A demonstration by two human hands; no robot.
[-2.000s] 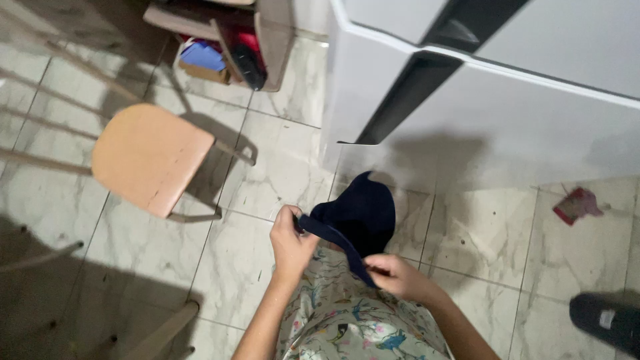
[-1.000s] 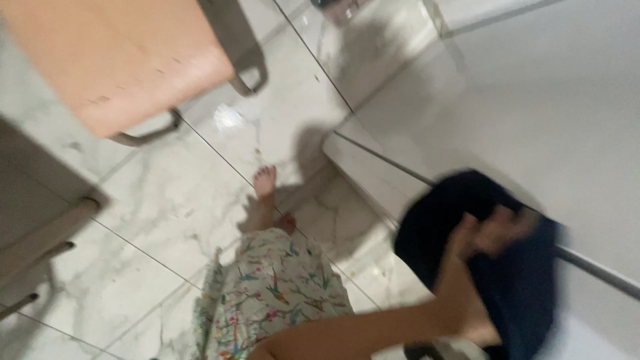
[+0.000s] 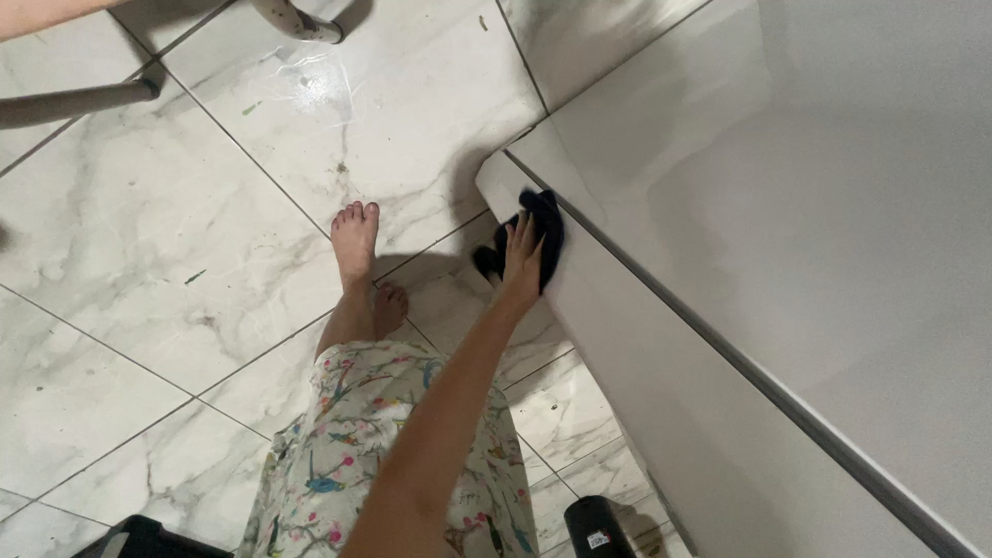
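Observation:
My left hand point(image 3: 523, 260) lies on a bunched dark blue cloth point(image 3: 549, 232), its fingers spread and stretched along it. The hand and the cloth are at the corner of a large white appliance point(image 3: 620, 333), close to the dark seam that runs along it. The cloth's loose folds hang to either side of the fingers, and motion blurs them a little. My left forearm crosses over the patterned skirt from the bottom of the view. My right hand is out of view.
Bare feet point(image 3: 356, 240) stand on marble-look floor tiles point(image 3: 194, 256). Metal chair legs point(image 3: 298, 19) reach in at the top left. A black cylindrical object point(image 3: 597, 531) bearing a label lies at the lower right, and a black object point(image 3: 147, 539) at the lower left.
Two seconds ago both hands held the cloth in front of the skirt; now only the left is seen with it, at the white appliance. The view has swung far round.

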